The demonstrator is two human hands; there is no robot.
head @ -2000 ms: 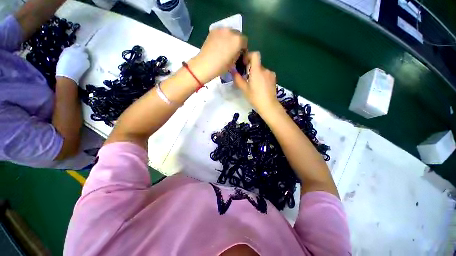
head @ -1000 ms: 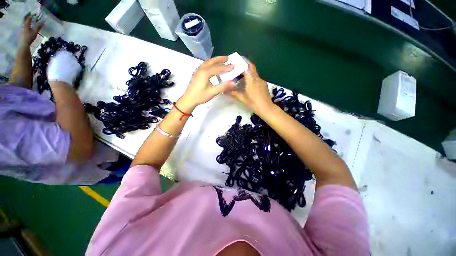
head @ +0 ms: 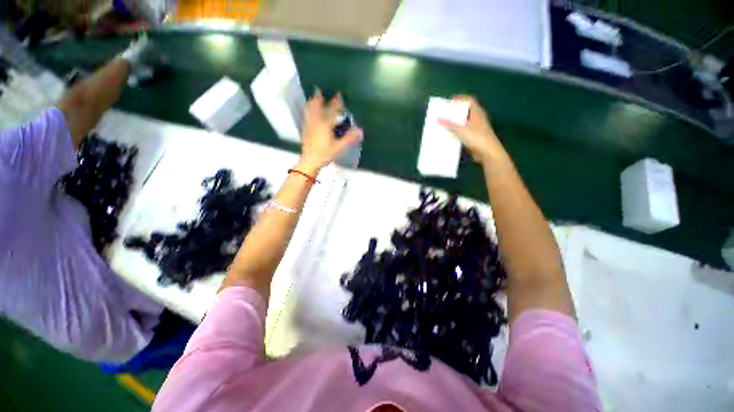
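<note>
My left hand (head: 323,135), with a red string and a pale bracelet at its wrist, is around the dark round top of a bagged product (head: 349,154) at the table's far edge. Its fingers partly hide the top. My right hand (head: 471,130) holds a white product box (head: 439,153) by its upper right side, over the green belt. The box is upright and looks closed. A large black cable pile (head: 426,278) lies on the white table in front of me, between my forearms.
More white boxes stand or lie on the belt (head: 547,173) at left (head: 220,105) and right (head: 649,195). Smaller cable heaps lie on the table at left (head: 213,229). A neighbouring worker in lilac is at far left, one arm reaching over the belt.
My hands have moved apart. The right hand has carried the white box right, over the belt. The left hand has let go of it and taken hold of the bagged product.
</note>
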